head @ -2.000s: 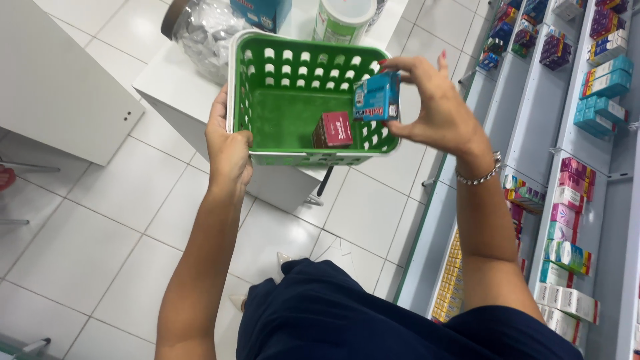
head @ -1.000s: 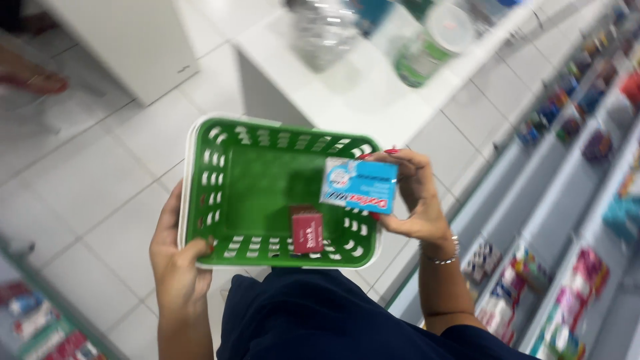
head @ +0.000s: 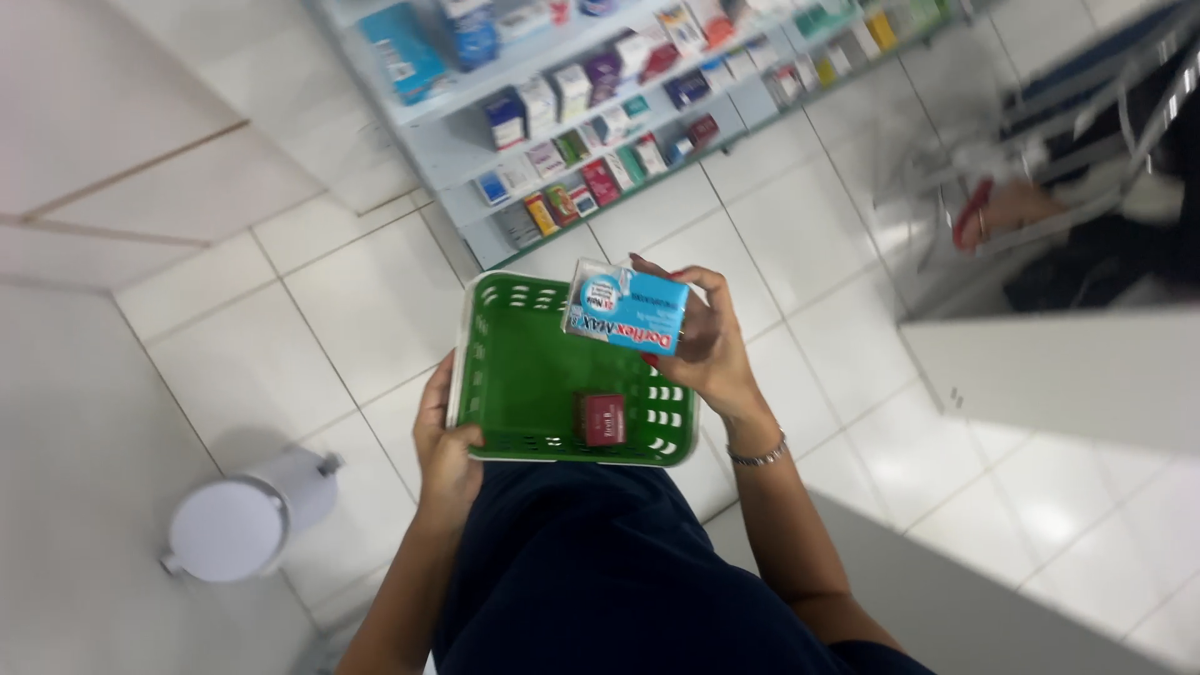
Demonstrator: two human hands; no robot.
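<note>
A green plastic basket (head: 525,375) with slotted sides and a pale outer rim is held level in front of my body. My left hand (head: 450,450) grips its left side, thumb over the rim. In my right hand (head: 708,347), between thumb and fingers, is a blue and silver Dorflex Max medicine box (head: 626,307), held over the basket's upper right part with its printed face up. A small dark red box (head: 603,419) lies inside, near the basket's lower right corner.
Shelves (head: 441,141) of medicine boxes stand ahead. A pale pedal bin (head: 227,530) is on the tiled floor at lower left. At right are a person's foot in a red sandal (head: 1008,211), metal chair frames and a white furniture panel (head: 1059,375).
The view has swung from the white counter to shelves and a bin. My right hand still holds the blue box over the basket; my left hand keeps its hold on the rim.
</note>
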